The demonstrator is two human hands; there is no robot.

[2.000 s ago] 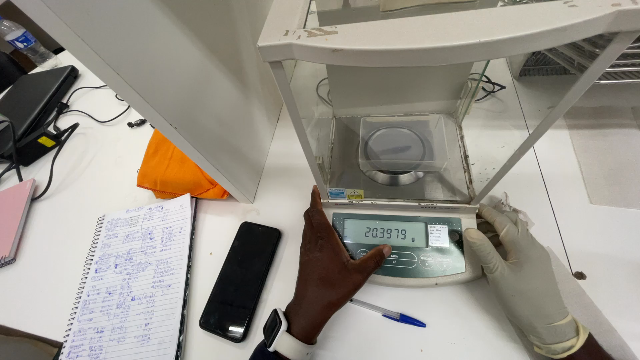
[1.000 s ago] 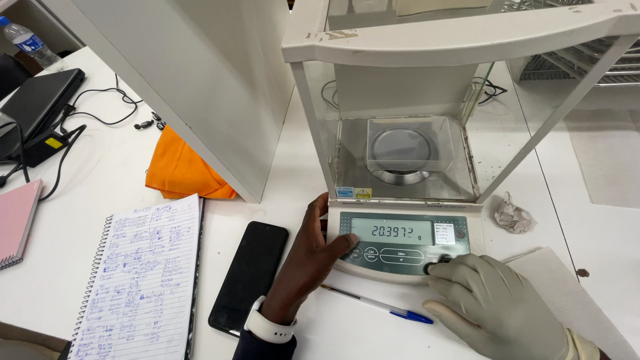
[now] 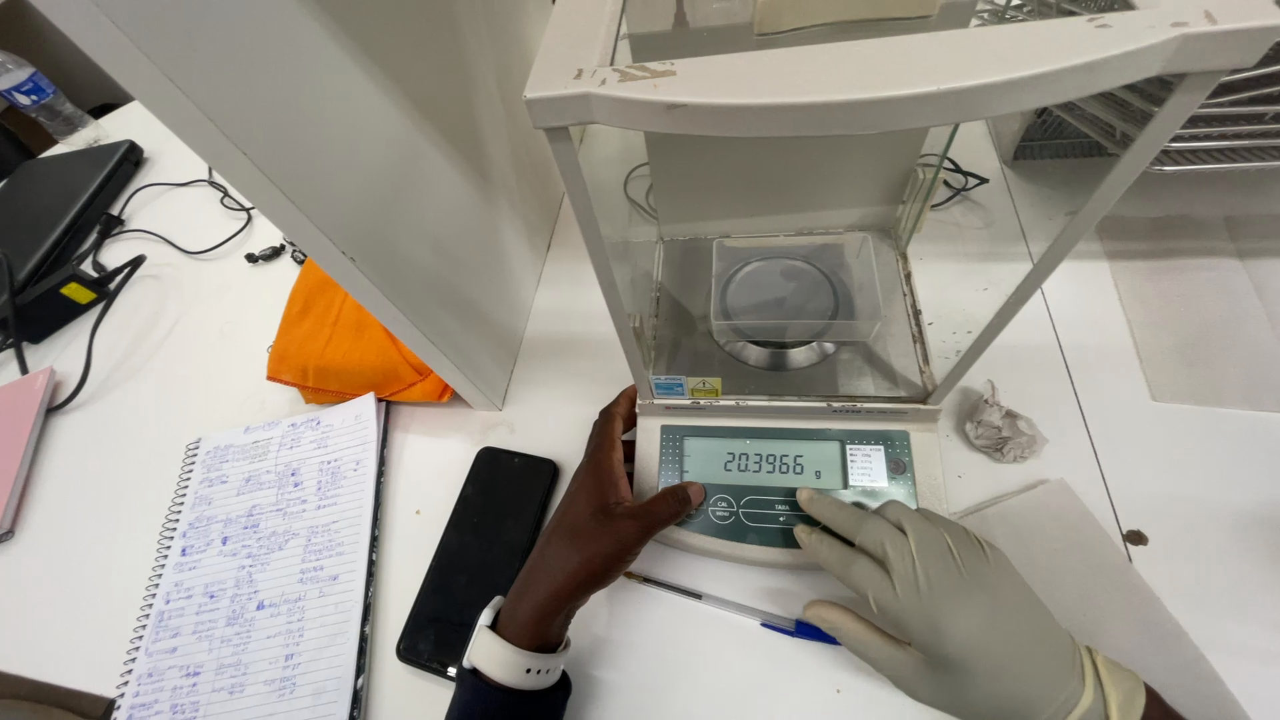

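An analytical balance (image 3: 790,548) with a glass draft shield stands before me, its display (image 3: 762,463) reading 20.3966 g. Inside, a clear square plastic dish (image 3: 850,290) rests on the round metal pan. My bare left hand (image 3: 590,530) is at the balance's left front corner, thumb on the left end of the keypad, fingers along the side. My right hand (image 3: 930,590), in a pale glove, has its fingertips at the right part of the wide tare key. A blue-capped ballpoint pen (image 3: 720,604) lies in front of the balance, its cap near my right thumb.
Left of the balance lie a black smartphone (image 3: 478,560), a handwritten spiral notebook (image 3: 260,570), an orange cloth (image 3: 345,345) and a black laptop (image 3: 60,210) with cables. A white panel (image 3: 400,170) rises beside it. Crumpled tissue (image 3: 1003,425) and a paper sheet (image 3: 1060,560) are at right.
My right hand has gone from the balance's right side to the front keypad. My left thumb has shifted left along the keys. The reading has dropped from 20.3979 to 20.3966.
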